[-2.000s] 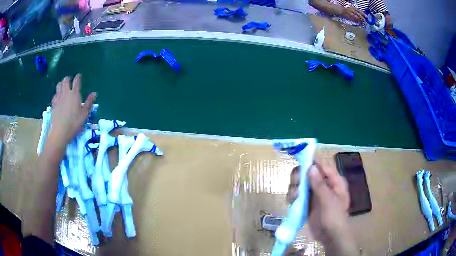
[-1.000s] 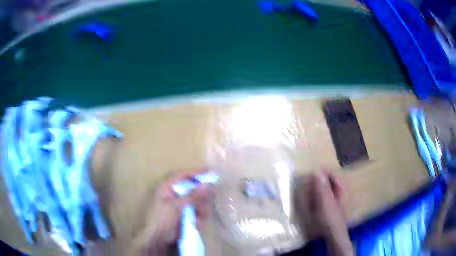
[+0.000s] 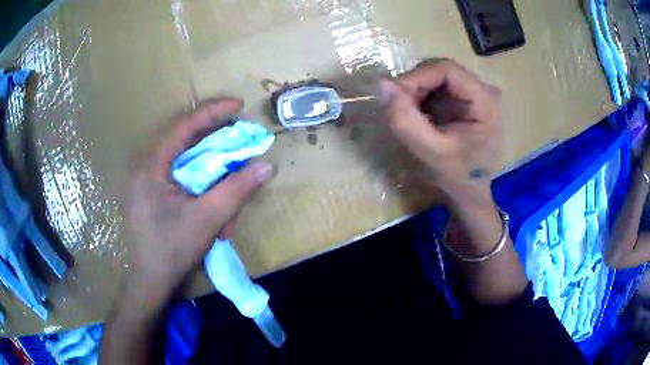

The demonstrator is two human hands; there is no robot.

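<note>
My left hand (image 3: pixel 207 171) holds a pale blue-white moulded limb part (image 3: pixel 231 278). Its wide end shows between thumb and fingers, with a dark blue patch on it, and its narrow end hangs down past the table's front edge. My right hand (image 3: pixel 442 121) pinches a thin pale stick (image 3: pixel 360 98) between thumb and fingers. The stick's tip is at the right side of a small white-rimmed dish (image 3: pixel 308 107) with greyish contents. Dark spots lie around the dish. The stick's tip is too small to tell whether it touches the liquid.
A dark smartphone (image 3: pixel 492 27) lies at the back right. Pale parts (image 3: pixel 21 235) lie in a pile at the left edge, and a few (image 3: pixel 607 53) at the right. A blue crate (image 3: pixel 524 214) of pale parts stands at the lower right. Another person's arm (image 3: pixel 631 214) shows at the right edge.
The view has tilted down to the dish. My left hand reached to the pile and now holds a part. My right hand held a part, then had none, and now holds the stick at the dish.
</note>
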